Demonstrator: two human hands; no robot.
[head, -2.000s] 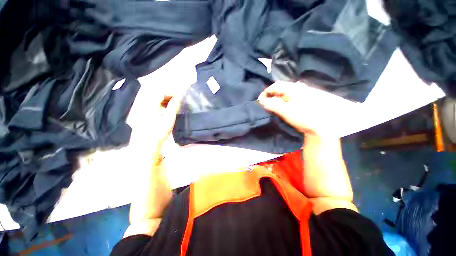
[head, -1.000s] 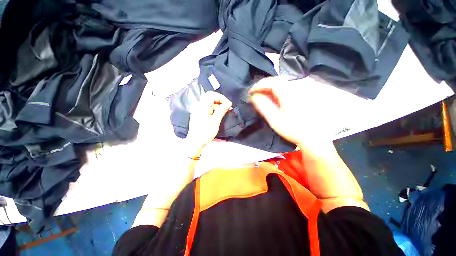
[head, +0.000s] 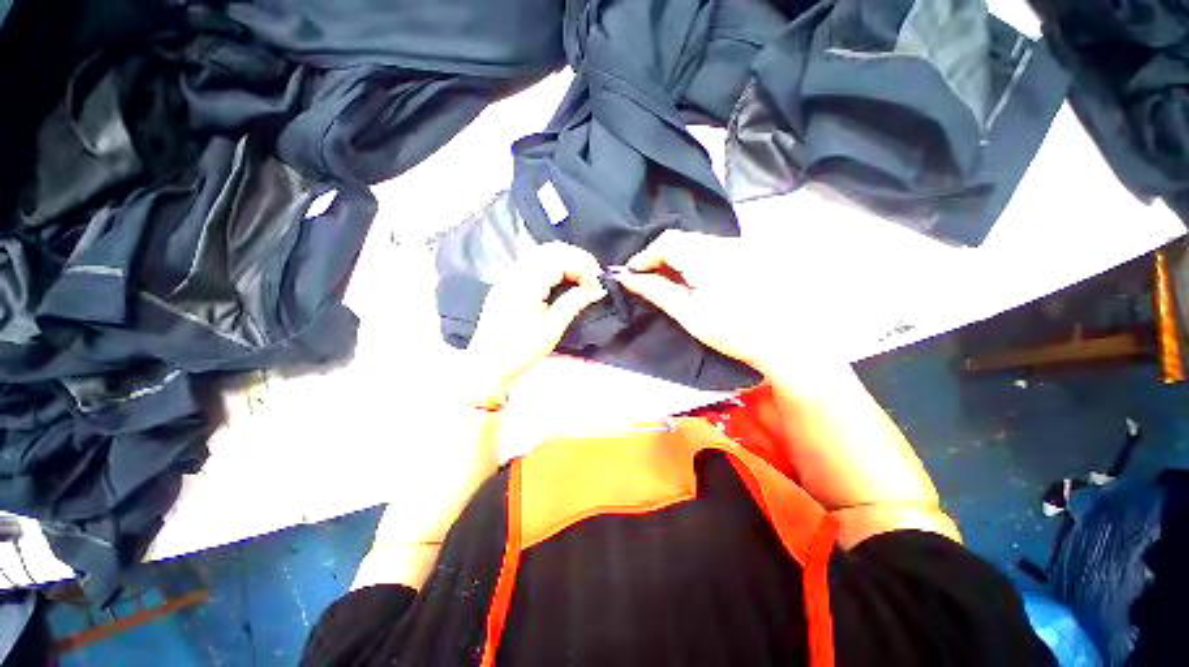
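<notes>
Dark navy trousers (head: 629, 196) lie on the white table in front of me, waistband end nearest my apron. A small white ticket (head: 553, 202) sits on the cloth, and a lighter grey pocket bag (head: 485, 244) shows at its left. My left hand (head: 532, 313) pinches the dark cloth near the waistband. My right hand (head: 691, 293) is beside it, fingertips almost touching the left ones, pinching at the same spot. Both hands look overexposed. I cannot tell whether a small tool is inside the right hand.
Heaps of dark garments (head: 196, 261) lie on the left, and more (head: 900, 130) lie at the far right. The white table (head: 313, 443) has its near edge by my apron. A wooden bench (head: 1063, 352) and a blue plastic bag (head: 1108, 560) are on the right.
The waistband was stretched flat between both hands; it is now bunched. My left hand moved right, and my right hand came down and left to meet it at the cloth.
</notes>
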